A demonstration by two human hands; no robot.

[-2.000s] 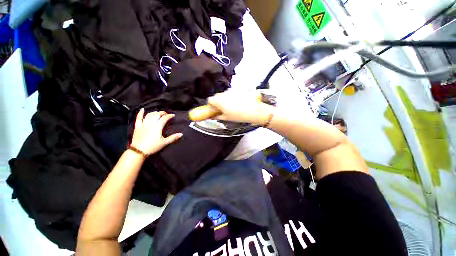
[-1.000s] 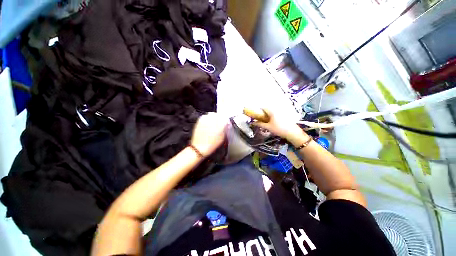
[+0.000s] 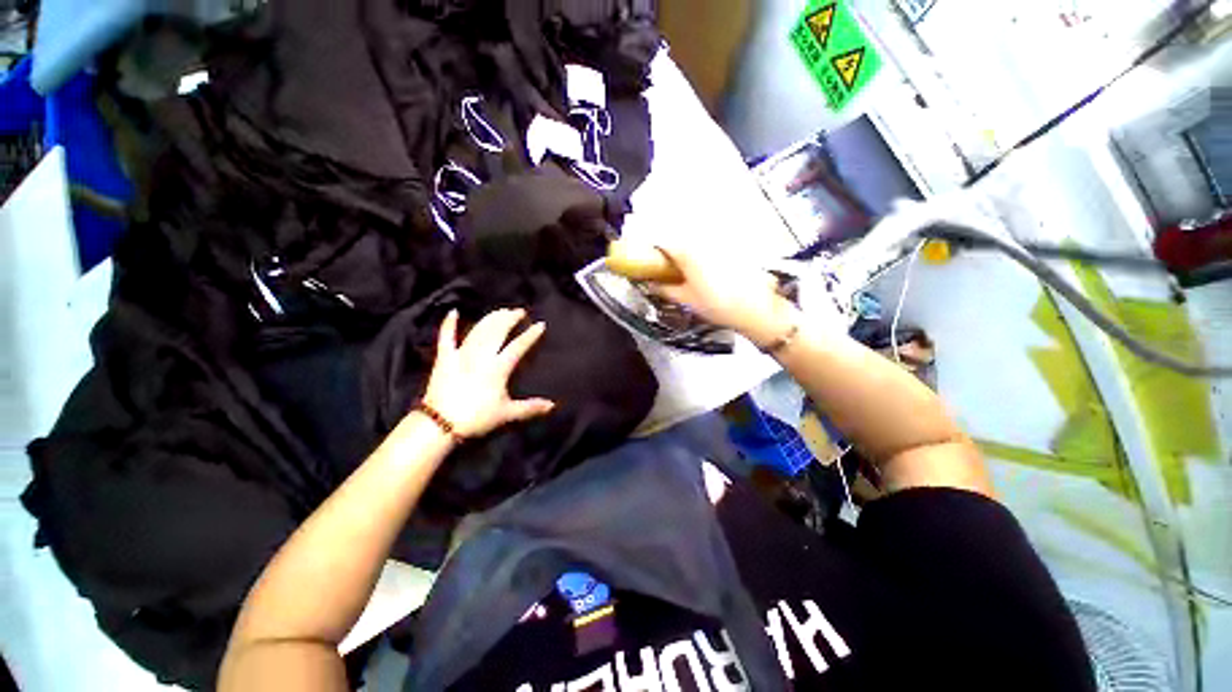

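A very dark brown-black garment point(image 3: 581, 365) lies over a padded form near my body. My left hand point(image 3: 484, 376) lies on it with the fingers spread, holding nothing. My right hand point(image 3: 716, 291) grips the tan handle of the steam iron point(image 3: 649, 314). The iron's silver pointed plate is at the garment's right edge, its tip toward the cloth. Whether the plate touches the cloth cannot be told. The form under the cloth is hidden.
A large dark garment pile point(image 3: 311, 149) lies beyond, with white drawcords point(image 3: 480, 125) and white labels point(image 3: 551, 138). The white table point(image 3: 703, 162) shows at its right. A grey-white hose point(image 3: 1000, 237) runs right from the iron. A blue bin point(image 3: 88, 162) is far left.
My left hand has moved left from near the iron and now lies spread on the cloth. My right hand has brought the iron up and left to the garment's edge.
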